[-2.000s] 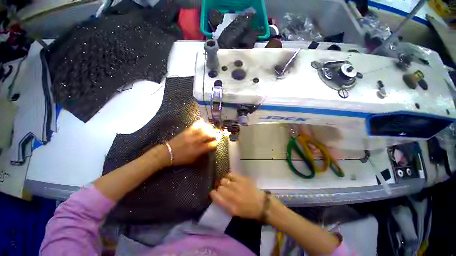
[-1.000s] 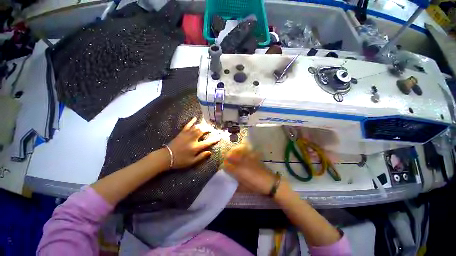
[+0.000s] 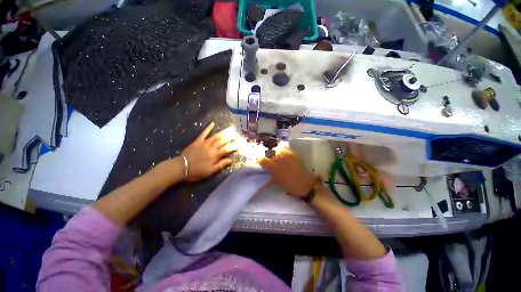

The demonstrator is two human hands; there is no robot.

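Note:
The dark speckled garment panel (image 3: 165,114) lies on the white table left of the needle and hangs over the front edge. Its pale grey backing (image 3: 225,199) shows as a folded strip running from the needle down to the wearer's lap. The presser foot (image 3: 269,149) is under the lit left end of the sewing machine (image 3: 354,85). My left hand (image 3: 207,155) lies spread and flat on the panel, left of the needle. My right hand (image 3: 287,171) is by the fabric edge just right of the needle, fingertips on the cloth, slightly blurred; its grip is unclear.
Green-handled scissors (image 3: 344,185) and yellow-handled scissors (image 3: 365,177) lie right of the needle under the machine head. A small parts tray (image 3: 465,191) sits further right. A heap of dark fabric (image 3: 125,51) is at back left. A teal basket (image 3: 243,20) stands behind the machine.
The panel has shifted forward past the needle and more pale backing shows. My left hand has moved left and spread flat. My right hand has moved up from the front of the panel to near the needle.

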